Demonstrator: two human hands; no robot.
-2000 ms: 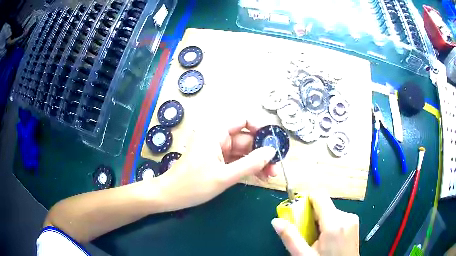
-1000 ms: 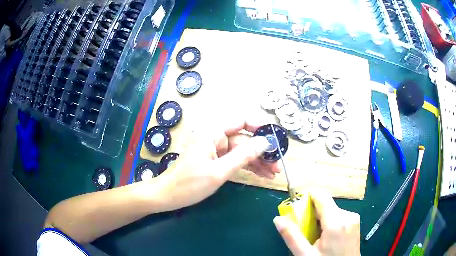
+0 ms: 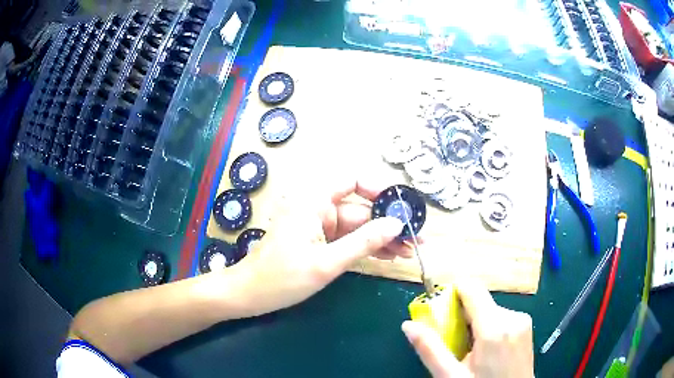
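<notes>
My left hand [image 3: 325,240] holds a black wheel [image 3: 414,210] with a ring of pale dots and a silver-grey centre, thumb on its face, above the tan board [image 3: 332,111]. My right hand [image 3: 480,339] grips a yellow-handled tool [image 3: 443,321]. Its thin metal shaft points up and away, its tip lying over the wheel's upper face. Several similar black wheels [image 3: 248,171] lie down the board's left side. A heap of silver-grey metal rings [image 3: 460,148] lies on the board's right part.
Clear blister tray with black parts [image 3: 111,96] at left; another clear tray [image 3: 473,33] at top right. Blue-handled pliers [image 3: 573,207], a red stick [image 3: 602,303], tweezers or probe [image 3: 580,299] and a black round pad [image 3: 604,140] lie right. Blue lump [image 3: 42,214] far left.
Both hands keep nearly the same place. The held wheel has tilted slightly and the tool's tip has shifted a little over its face. The view has moved slightly.
</notes>
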